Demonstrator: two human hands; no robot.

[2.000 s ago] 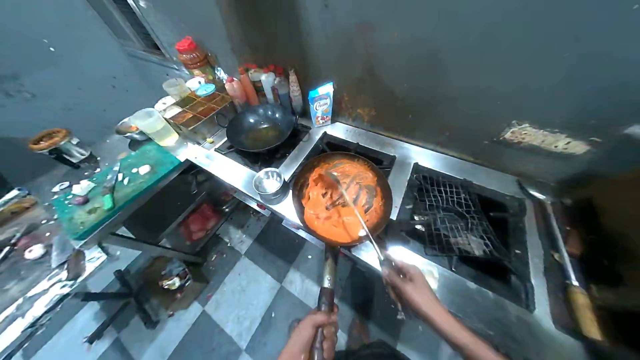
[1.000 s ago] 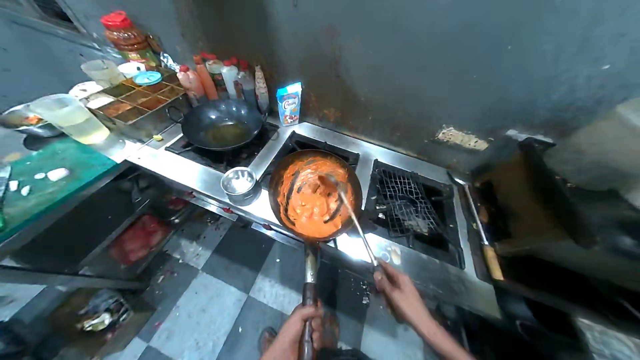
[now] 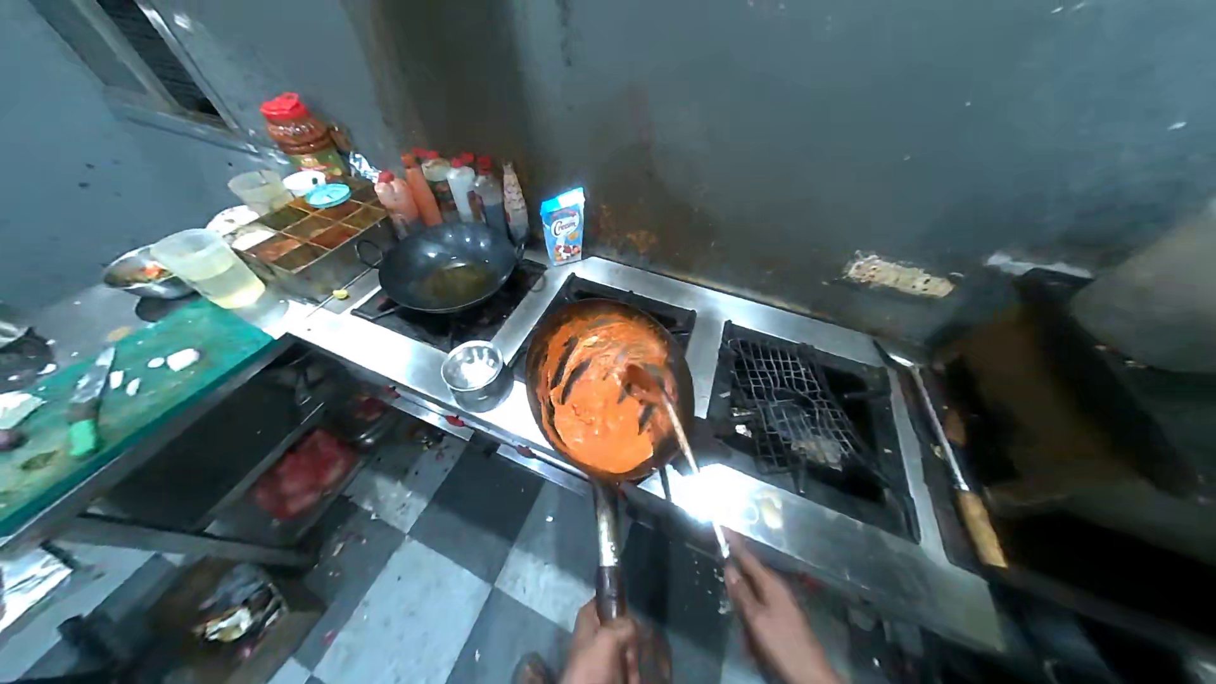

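My left hand [image 3: 605, 649] is closed around the handle of a frying pan [image 3: 539, 418], which rests on the middle burner of the stove. Thick orange sauce [image 3: 597, 408] coats the pan, with dark streaks where the base shows through. In my right hand [image 3: 771, 608] is the thin metal handle of a ladle or cooking spoon [image 3: 686, 446], its head dipped in the sauce at the right side of the pan. A small steel bowl [image 3: 473, 369] stands just left of the pan.
A black wok [image 3: 448, 268] holding oil sits on the left burner. Behind are sauce bottles [image 3: 461, 190] and a cream carton [image 3: 563, 226]. A wire grill [image 3: 793, 399] covers the right burner; a wooden-handled tool [image 3: 978, 527] lies beyond. A knife [image 3: 88, 399] rests on the green board [image 3: 199, 332].
The ladle or spoon has moved within the sauce, and the streaks in it have changed shape. Both hands keep their hold. The view has shifted.
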